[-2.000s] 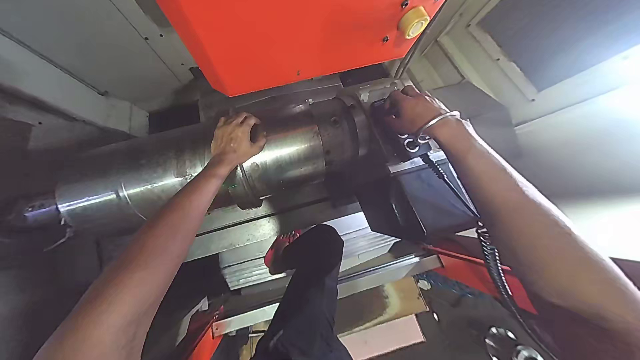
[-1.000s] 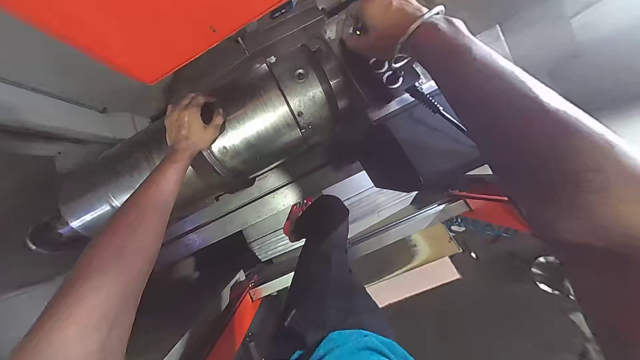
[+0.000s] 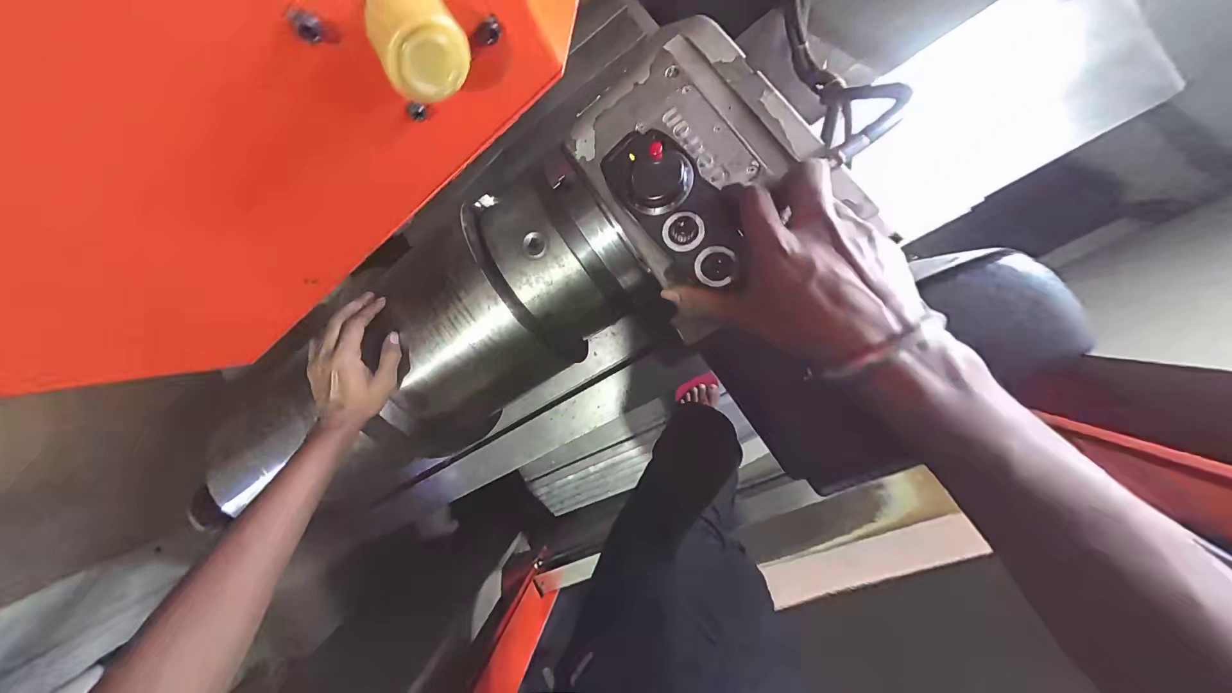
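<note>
My left hand (image 3: 351, 371) rests with spread fingers on a large, shiny steel cylinder (image 3: 462, 327), which slants from lower left to upper right. The cylinder's upper right end meets a worn grey metal housing (image 3: 712, 106). Near that end, my right hand (image 3: 818, 269) is on a control box (image 3: 674, 192) with a black knob, a red button and two ringed controls. Its fingers curl over the box's right side and the thumb lies by the lower edge; what the fingertips touch is hidden.
An orange machine panel (image 3: 241, 173) with a yellow knob (image 3: 428, 63) overhangs the upper left. Black cables (image 3: 857, 106) hang by the housing. Below the cylinder are metal rails (image 3: 597, 452), my leg and foot, and orange frame parts (image 3: 520, 635). A dark rounded cover (image 3: 1011, 308) stands at right.
The view has shifted a lot. My right hand stays at the control box, whose front now shows more plainly. My left hand remains on the cylinder.
</note>
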